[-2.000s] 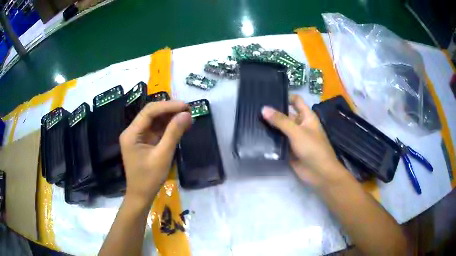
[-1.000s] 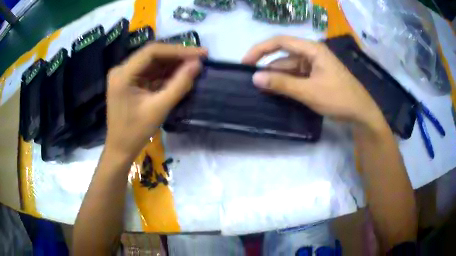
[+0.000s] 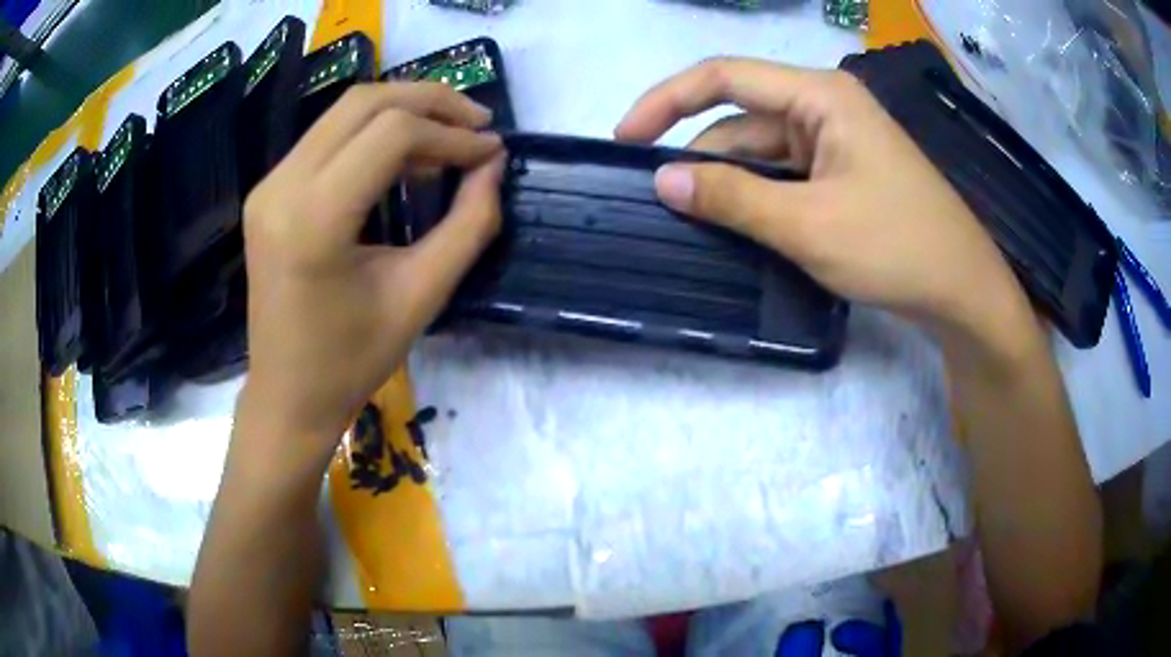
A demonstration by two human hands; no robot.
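Note:
A black housing shell [image 3: 642, 257] lies crosswise in front of me, its ribbed inside facing up. My right hand [image 3: 822, 193] holds its far long edge, with the thumb inside the rim. My left hand [image 3: 385, 231] has thumb and fingertips pinched together at the shell's upper left corner. Whether a tiny part is between those fingertips is hidden. A loose pile of tiny black button caps [image 3: 385, 449] lies on the yellow tape below my left hand.
Fitted housings with green boards [image 3: 193, 193] overlap in a row at left. Empty shells [image 3: 1014, 193] are stacked at right, beside blue-handled cutters [image 3: 1131, 321]. A clear plastic bag [image 3: 1092, 77] is at far right. Loose boards [image 3: 845, 13] show at the top edge.
The shell has turned from upright to crosswise and come to my left fingers, which now meet its corner. The view has tipped downward, so the board pile is mostly cut off.

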